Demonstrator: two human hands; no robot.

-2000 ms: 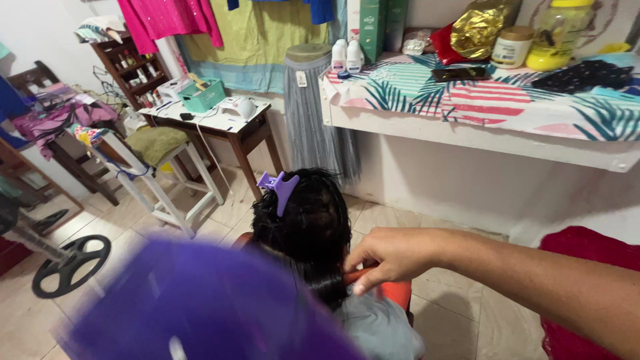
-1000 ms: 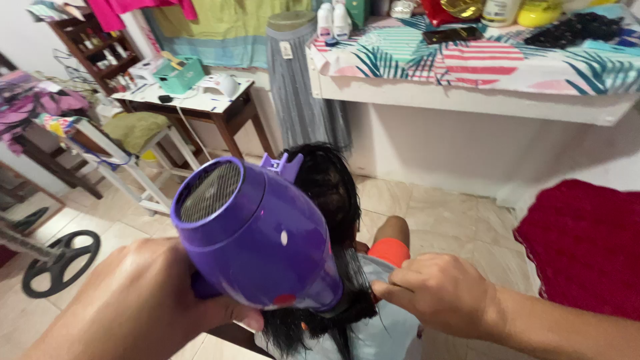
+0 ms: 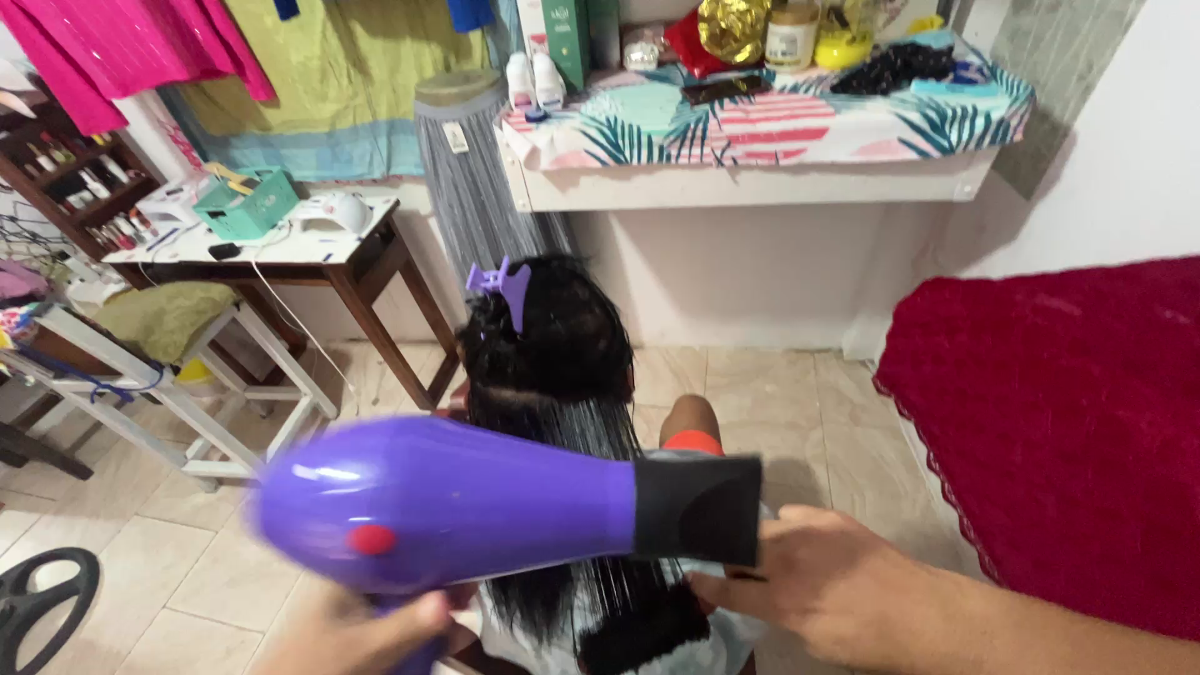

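Note:
A purple hair dryer with a black nozzle lies across the lower middle of the view, my left hand closed around its handle. It is held above the back of a seated person whose wet black hair hangs down. A purple claw clip holds up a section on top of the head. Right of the nozzle, my right hand grips what looks like a black-bristled hairbrush at the lower lengths of the hair. The brush's handle is mostly hidden by the fingers.
A wall shelf with a leaf-print cloth bears bottles and jars. At left stand a small table with a teal basket and a white stool with a green cushion. Red fabric hangs at right.
The dryer has turned from pointing away, with its rear end towards the view, to lying sideways with its nozzle to the right. The right hand remains beside the hair.

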